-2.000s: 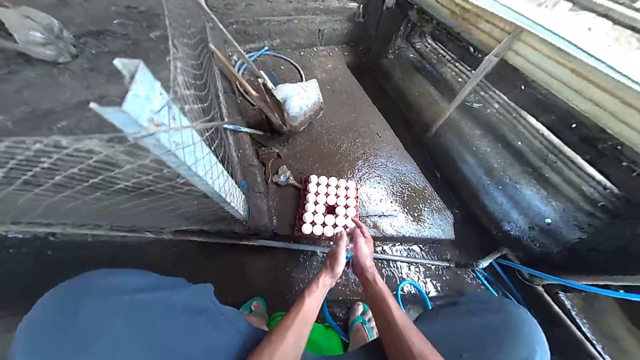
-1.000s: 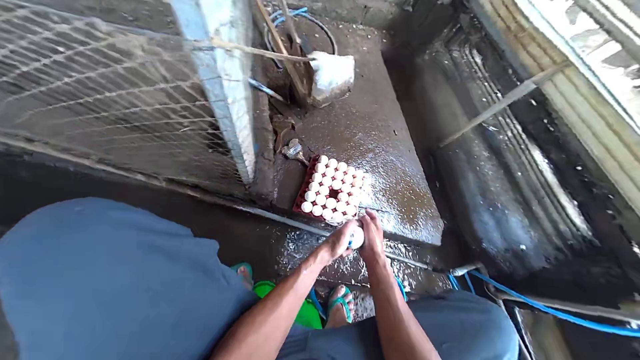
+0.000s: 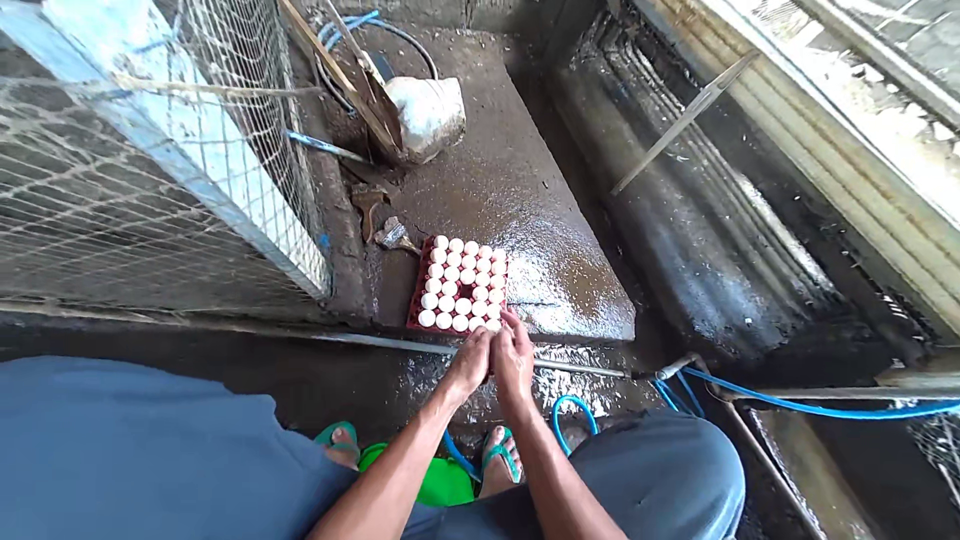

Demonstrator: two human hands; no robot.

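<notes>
A red egg tray (image 3: 414,300) filled with white eggs (image 3: 448,304) rests on the wet concrete ledge, one cell in its lower middle without an egg. My left hand (image 3: 472,360) and my right hand (image 3: 514,352) meet at the tray's near right corner, fingers curled toward each other. Whatever is between them is hidden by the fingers, so I cannot tell whether they hold an egg. A worn paintbrush (image 3: 396,235) lies just beyond the tray's far left corner, with a brown brush-like piece (image 3: 368,206) behind it.
Wire netting (image 3: 120,202) on a pale post (image 3: 225,165) stands at left. A whitish sack-like lump (image 3: 427,116) sits farther back on the ledge. A metal pipe (image 3: 577,368) runs along the near edge. A blue hose (image 3: 825,410) lies right; a green container (image 3: 442,480) is between my feet.
A white egg showed between my hands one second ago; now the fingers hide that spot. My hands have stayed together near the tray's near edge. The view has shifted.
</notes>
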